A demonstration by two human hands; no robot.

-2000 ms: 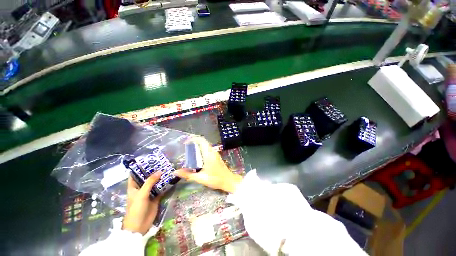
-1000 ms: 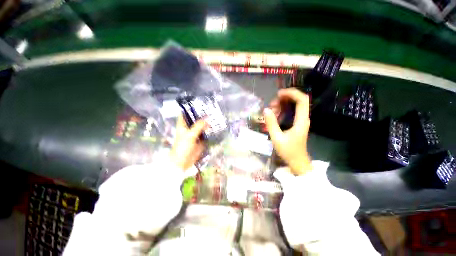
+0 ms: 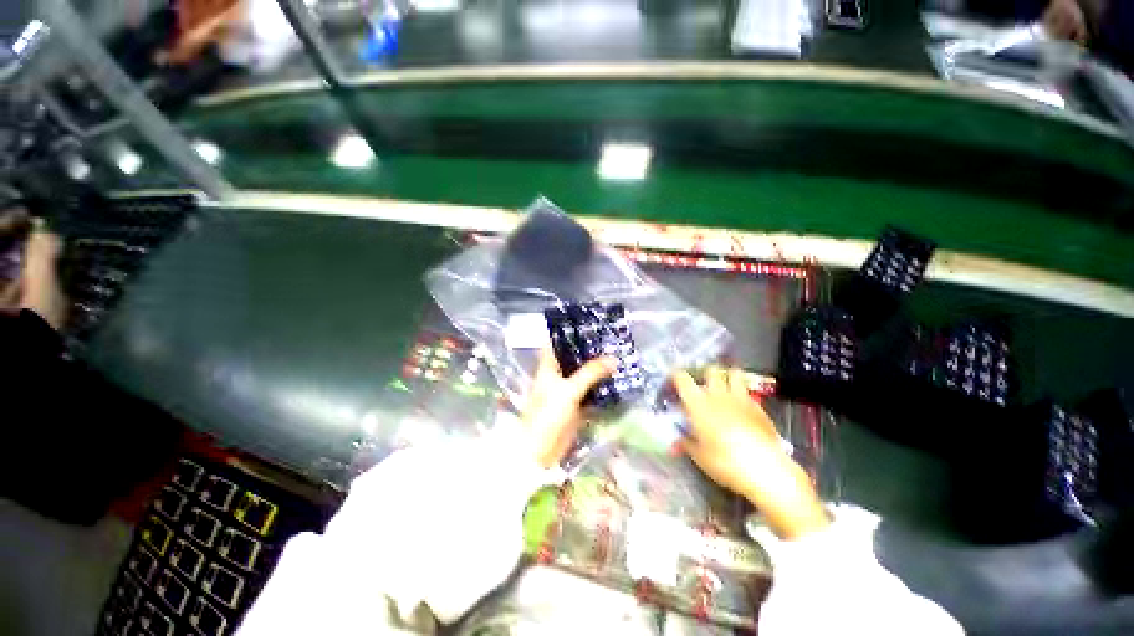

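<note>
My left hand holds a black stack of keypads with white markings, thumb on its near edge. My right hand is just right of the stack, palm down with fingers bent; something dark and blurred is at its fingertips, and I cannot tell if it is gripped. A clear plastic bag lies beneath and behind the stack, with a dark rounded patch seen through it and a white label. The bag lies on a printed work mat.
Several waiting keypad piles stand right of the mat. The green conveyor belt runs behind the bench edge. A black tray with yellow-white outlined rectangles is at lower left. Another person's hand and dark sleeve are at far left, beside a dark grid panel.
The view has swung left, bringing in another person at the left. My right hand has moved from beside the piles, raised with fingers curled, down to beside the held stack.
</note>
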